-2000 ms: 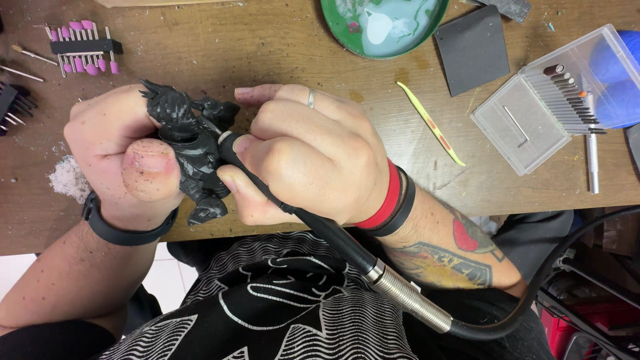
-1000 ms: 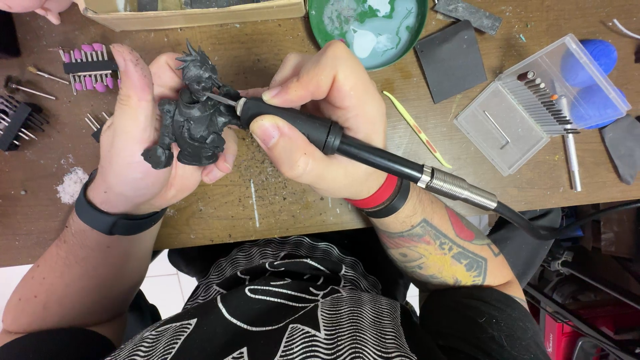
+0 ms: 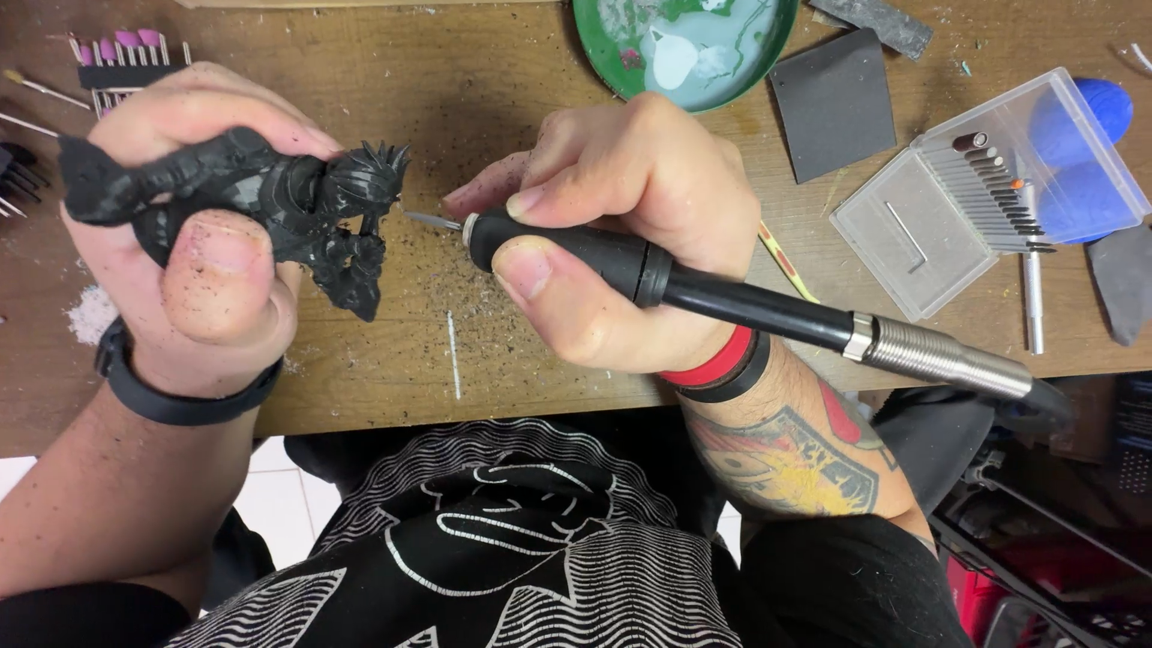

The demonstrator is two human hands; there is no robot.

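Observation:
A black figurine with spiky hair [image 3: 297,193] lies sideways in my left hand [image 3: 198,270], the thumb pressed over its body and its head toward the right. My right hand [image 3: 630,216] grips the black handpiece of a flexible-shaft rotary tool [image 3: 585,256] between thumb and fingers. The tool's thin metal bit [image 3: 432,220] points left at the figurine's head, with a small gap between them. Dark shavings are scattered on the wooden table [image 3: 405,378] beneath.
Beyond my right hand are a green dish [image 3: 589,54], a dark square sheet [image 3: 832,103], a yellow tool [image 3: 787,265] and an open clear case of bits [image 3: 936,238]. A rack of pink-tipped bits [image 3: 130,76] stands at the upper left, near a whitish powder pile [image 3: 90,315].
The figurine has turned from upright to lying sideways in my left hand. The bit, which was at the figurine a second ago, is now apart from it.

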